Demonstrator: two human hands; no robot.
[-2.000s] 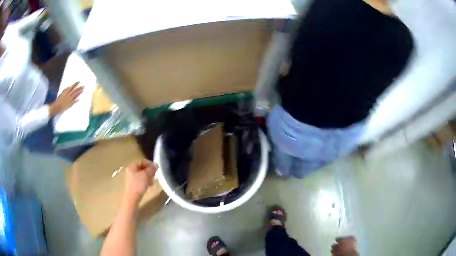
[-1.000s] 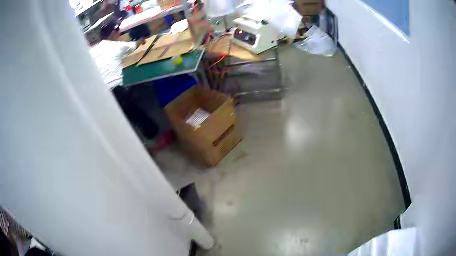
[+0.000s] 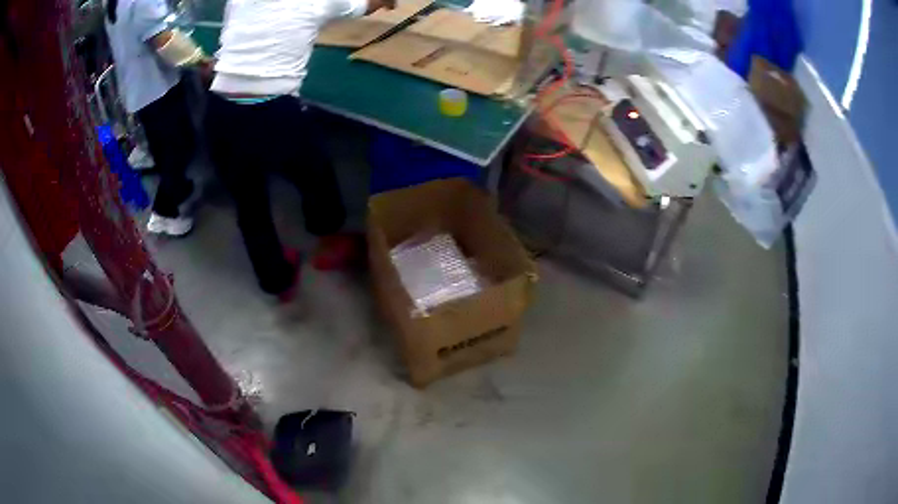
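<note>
Neither of my hands is in the picture. Nearest in front stands an open cardboard box (image 3: pixel 463 340) on the grey floor, with dark print on its front side. A white grid-patterned item (image 3: pixel 435 271) lies inside it. Beyond it is a green table (image 3: pixel 394 106) with flattened brown cardboard (image 3: pixel 443 49) and a yellow tape roll (image 3: pixel 453 101) on it.
A pale machine (image 3: pixel 655 138) stands on a metal-framed stand at the right, with orange hoses beside it. Red pipes (image 3: pixel 162 315) and a black box (image 3: pixel 313 448) are at lower left. Two people stand at upper left. A white wall curves along the right.
The view has moved forward towards the box and table. They appear larger, and red pipes, the black box and people now show at the left. Both hands seen two seconds ago are out of view.
</note>
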